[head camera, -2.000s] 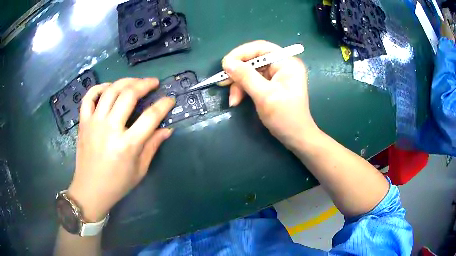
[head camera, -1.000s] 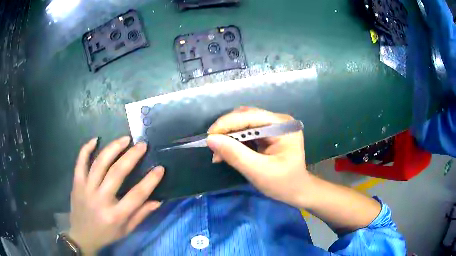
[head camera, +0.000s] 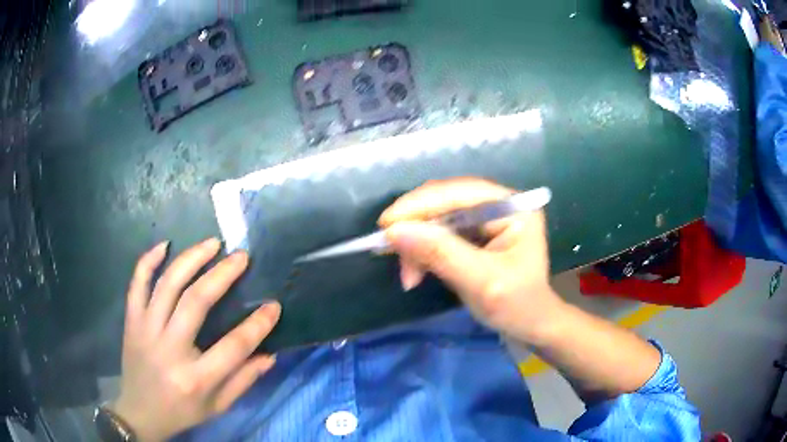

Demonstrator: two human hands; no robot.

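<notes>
A clear release sheet with a white border (head camera: 388,148) lies on the green mat. My left hand (head camera: 194,332) rests flat at its lower left corner, fingers spread, fingertips on the edge. My right hand (head camera: 470,250) holds silver-white tweezers (head camera: 345,248), their tips pointing left over the sheet. Whether the tips hold a piece is too blurred to tell. One black bracket (head camera: 358,89) lies just beyond the sheet, and another black bracket (head camera: 195,72) lies to its left. Both lie flat with lens holes showing.
Part of a dark bracket stack (head camera: 349,7) is cut off at the top edge. A black bracket pile (head camera: 660,34) lies at upper right beside shiny film (head camera: 690,93) and a yellow bit. A person's blue sleeve (head camera: 746,207) is at right. A red bin (head camera: 712,266) stands below the bench edge.
My hands have moved from the bracket down to the sheet, which has come into view. Since one second ago, the tweezers have shifted slightly right and the round shapes at the sheet's left no longer show.
</notes>
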